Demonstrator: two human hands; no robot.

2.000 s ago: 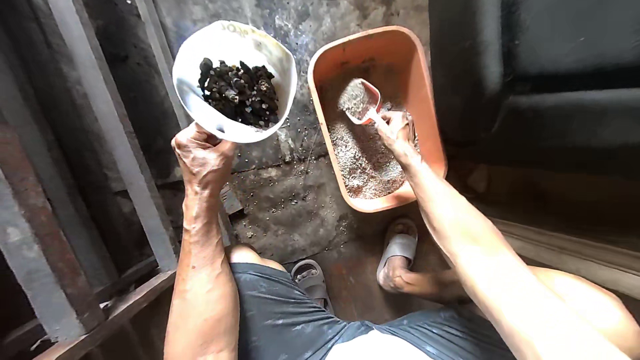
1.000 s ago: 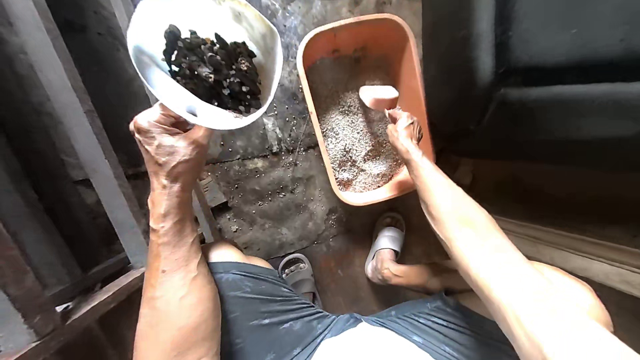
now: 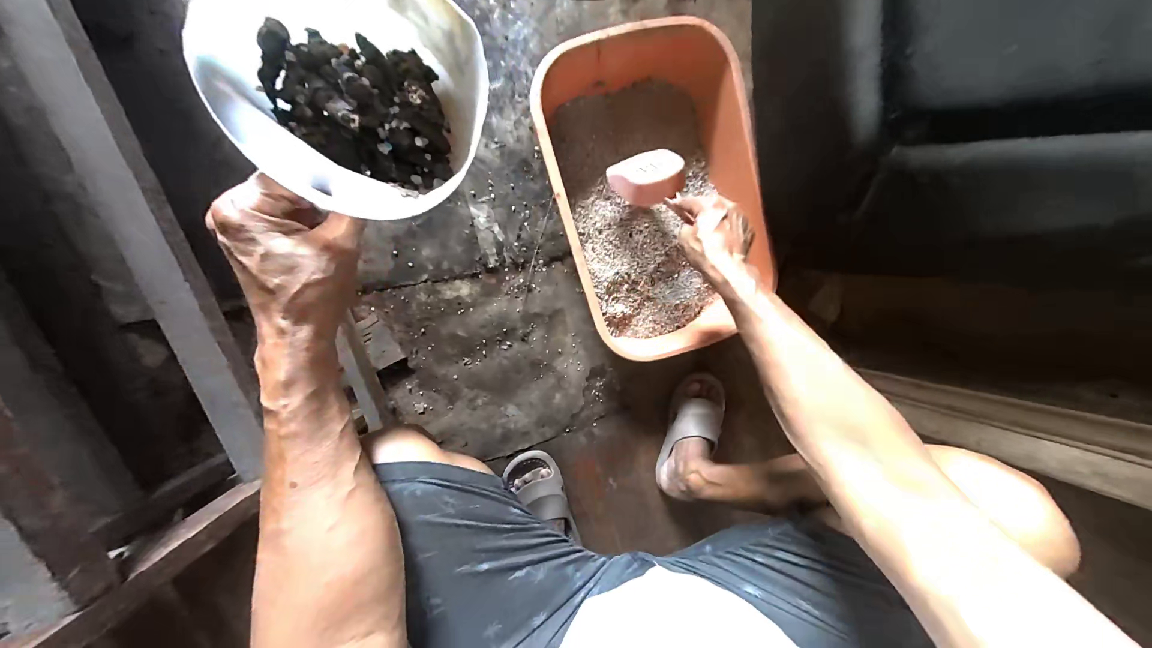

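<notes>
My left hand (image 3: 288,225) grips the rim of a white plastic bag or pail (image 3: 465,99), held open at the upper left. Dark clumps mixed with small pale bits (image 3: 360,108) lie inside it. My right hand (image 3: 715,229) holds a pink plastic scoop (image 3: 646,180) by its handle, with the scoop's underside facing up. The scoop is over an orange plastic tub (image 3: 562,202) on the floor. Grey-brown granular litter (image 3: 639,252) covers the tub's bottom, heaped more loosely toward the near end.
Granules are scattered on the worn concrete floor (image 3: 495,360) between bag and tub. Grey bars (image 3: 135,198) of a frame stand at the left. Dark furniture or panelling (image 3: 1017,198) borders the right. My feet in grey slides (image 3: 697,423) are just below the tub.
The scoop held grains facing up two seconds ago; it has been turned over above the tub, its load no longer visible. My left hand still holds the white container.
</notes>
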